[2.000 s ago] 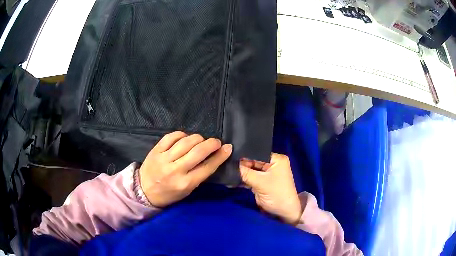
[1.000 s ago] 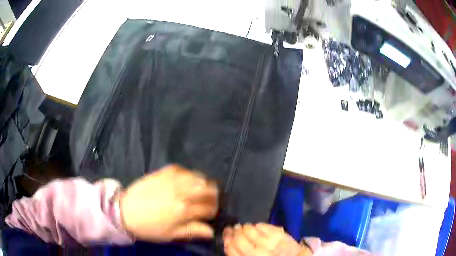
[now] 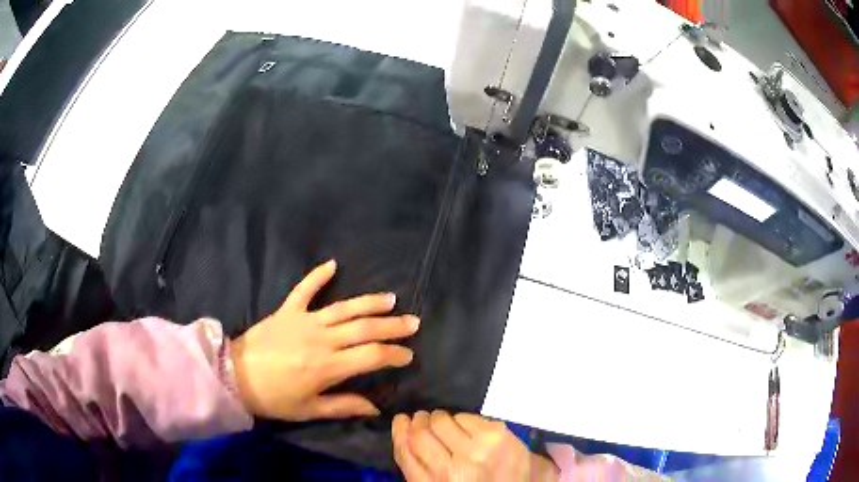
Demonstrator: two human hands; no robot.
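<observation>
The black pocket panel (image 3: 330, 207) lies on the white machine table, its near end hanging over the front edge. Its far right part reaches the presser foot and needle (image 3: 482, 155). A zipper slider (image 3: 162, 273) shows at its left. My left hand (image 3: 325, 358) lies flat on the panel with its fingers spread. My right hand (image 3: 461, 447) is curled at the panel's near right edge, pinching the fabric; its fingertips are partly hidden.
The sewing machine (image 3: 744, 188) stands at the right with a lit display. Small black tags (image 3: 673, 279) and a clear plastic bag (image 3: 650, 226) lie beside it. Thread snips (image 3: 772, 409) are at the right. Black fabric (image 3: 38, 273) is at the left.
The panel has moved from the lap up onto the table and under the machine head. My left hand has opened and spread on the panel. My right hand stays at the near edge.
</observation>
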